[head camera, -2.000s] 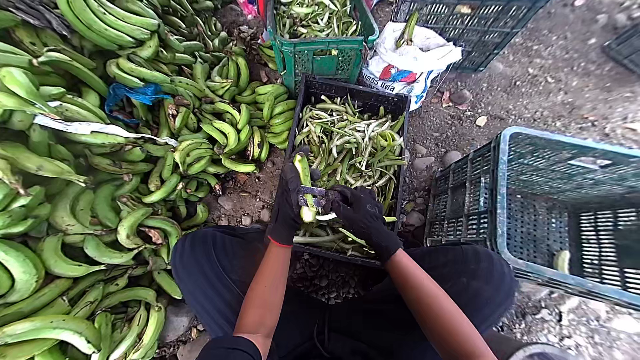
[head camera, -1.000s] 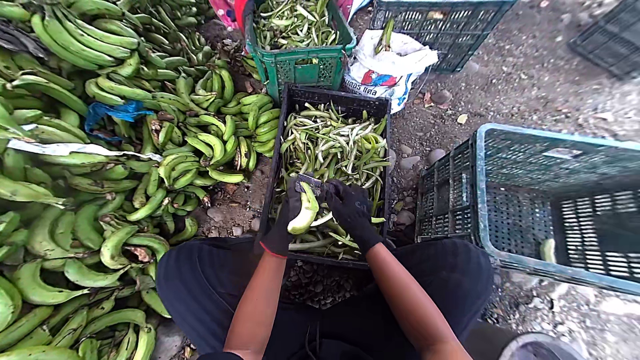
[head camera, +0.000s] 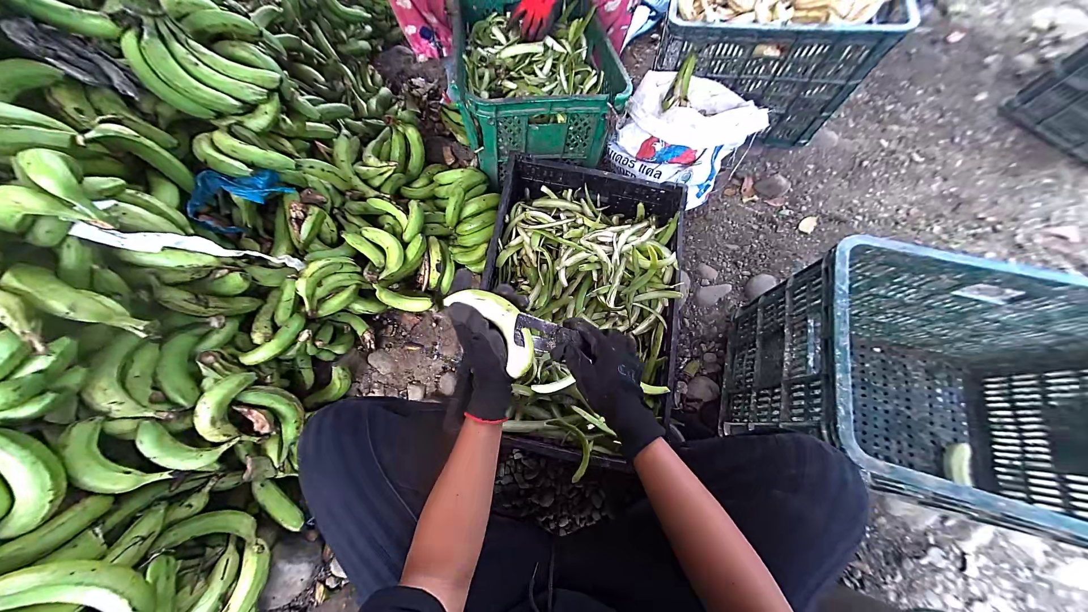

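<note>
My left hand (head camera: 486, 361), in a black glove, grips a mostly peeled green banana or plantain (head camera: 497, 316) tilted over the near left edge of a black crate (head camera: 595, 178). My right hand (head camera: 608, 374), gloved too, holds a flat-bladed cutting tool (head camera: 544, 332) whose blade meets the fruit's right side. A strip of peel stands off the fruit at the blade. Long green peel strips (head camera: 586, 263) fill much of the black crate. How my fingers wrap the tool's handle is hidden.
Unpeeled green bananas (head camera: 280, 340) are heaped at left. Behind stand a green crate (head camera: 544, 127) of peels with another person's red-gloved hand (head camera: 535, 15), a white sack (head camera: 680, 127) and a dark crate (head camera: 782, 76). At right, an open crate (head camera: 837, 340) holds one peeled fruit (head camera: 958, 463).
The fruit in my left hand has turned, its upper end now pointing up and left. A red-gloved hand has appeared over the green crate.
</note>
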